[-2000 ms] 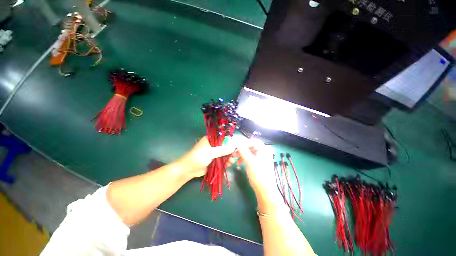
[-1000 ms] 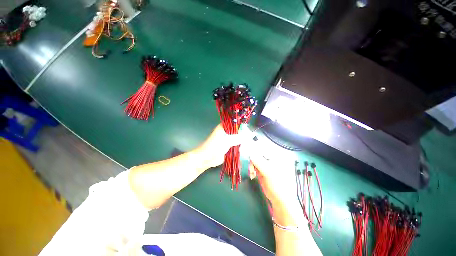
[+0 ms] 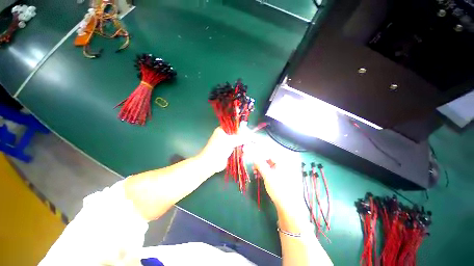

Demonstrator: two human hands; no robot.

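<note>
My left hand [image 3: 222, 148] is closed around a bunch of red harnesses [image 3: 228, 117], black connector ends up. My right hand [image 3: 262, 156] is beside it, in front of the lit inspection stage [image 3: 304, 115]. A red wire end shows at its fingertips and a thin red wire hangs below it; glare blurs the fingers. Several loose harnesses [image 3: 316, 195] lie right of my right hand. The black wire sequence tester [image 3: 353, 78] stands at the upper right.
A tied bundle [image 3: 141, 98] lies on the left beside a yellow rubber band [image 3: 161, 103]. Orange-brown harnesses [image 3: 106, 26] and white connectors [image 3: 23, 14] are at the far upper left. An untied pile [image 3: 397, 228] lies at the lower right. A monitor edge [image 3: 460, 110] shows at the right.
The view has shifted between frames. My left hand still holds the bunch. My right hand has changed its finger pose, and a red wire now hangs below it.
</note>
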